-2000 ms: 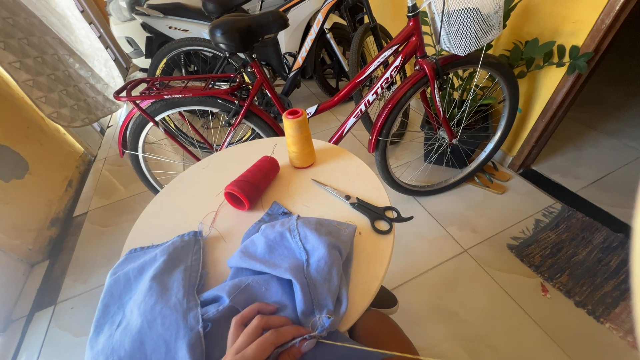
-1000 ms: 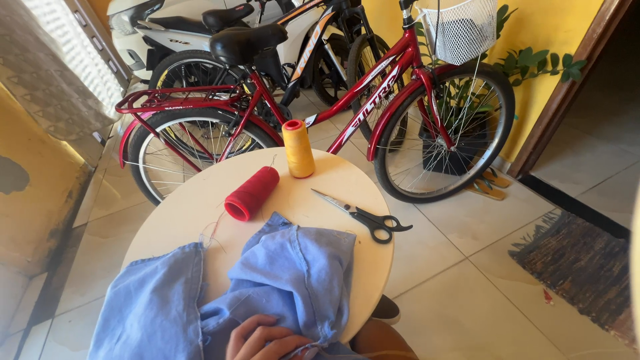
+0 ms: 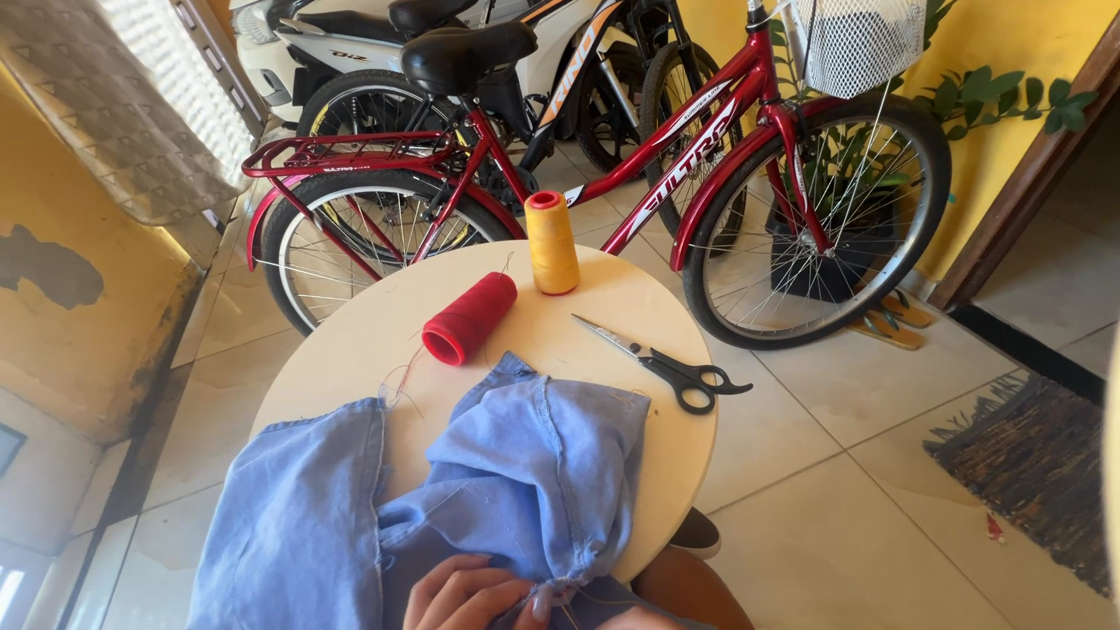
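Blue fabric trousers or a similar garment (image 3: 525,455) lie spread over the near part of a round cream table (image 3: 350,350). My left hand (image 3: 472,595) pinches the garment's bunched seam at the bottom edge, with loose thread beside the fingertips. At the lower edge only a sliver of my right hand (image 3: 639,618) shows; its fingers are hidden. A red thread cone (image 3: 472,317) lies on its side, its loose thread trailing toward the fabric. The yellow thread cone (image 3: 553,247) stands upright behind it. Black-handled scissors (image 3: 656,360) rest at the right, blades slightly apart or closed, I cannot tell.
A red bicycle (image 3: 700,166) with a white basket (image 3: 862,44) stands just behind the table, other two-wheelers behind it. A potted plant (image 3: 822,245) is by the yellow wall. At the right a dark fringed rug (image 3: 1032,464) lies on the tiles. My knee is beside the table.
A yellowish thread stretched rightward from the seam two seconds ago; it is not seen stretched now. A part of my right hand has come into view at the bottom edge.
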